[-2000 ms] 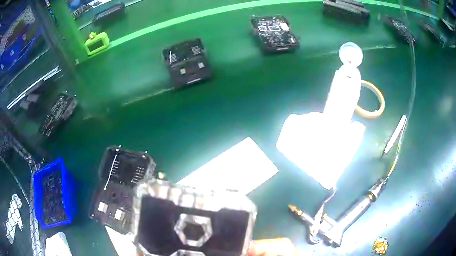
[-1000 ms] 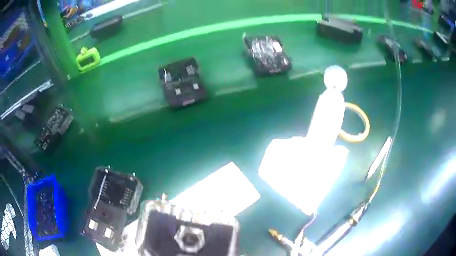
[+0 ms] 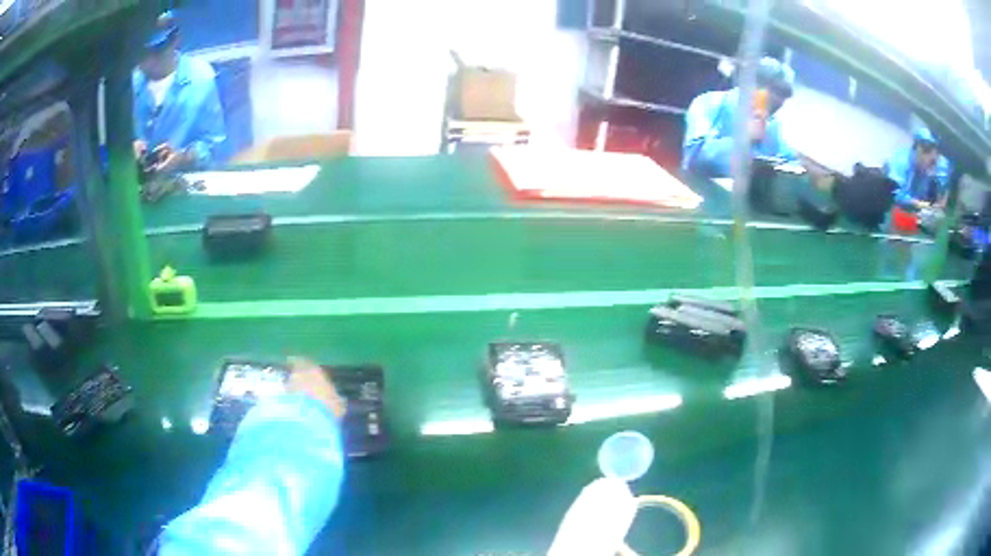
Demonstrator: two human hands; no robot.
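Note:
My left hand (image 3: 313, 382), in a blue sleeve, reaches from the lower left to a device with a bright, board-like face (image 3: 248, 393). The fingers are at its right side; blur hides whether they grip it. A black open housing (image 3: 367, 407) lies just right of the hand, partly behind the sleeve. Another device with a bright circuit board (image 3: 528, 380) lies farther right on the green surface. My right hand is not in view.
A white bottle (image 3: 596, 515) and yellow tape roll (image 3: 687, 528) are at the bottom edge. A blue bin (image 3: 44, 519) is lower left. More dark units (image 3: 695, 324) lie along the green line. People in blue sit across the bench, near an orange-edged white stack (image 3: 592, 177).
The view has tilted up, showing people and the far bench. The camouflage shell has left the view near me. My left arm now reaches out, and a bright-faced device lies beside the black open housing.

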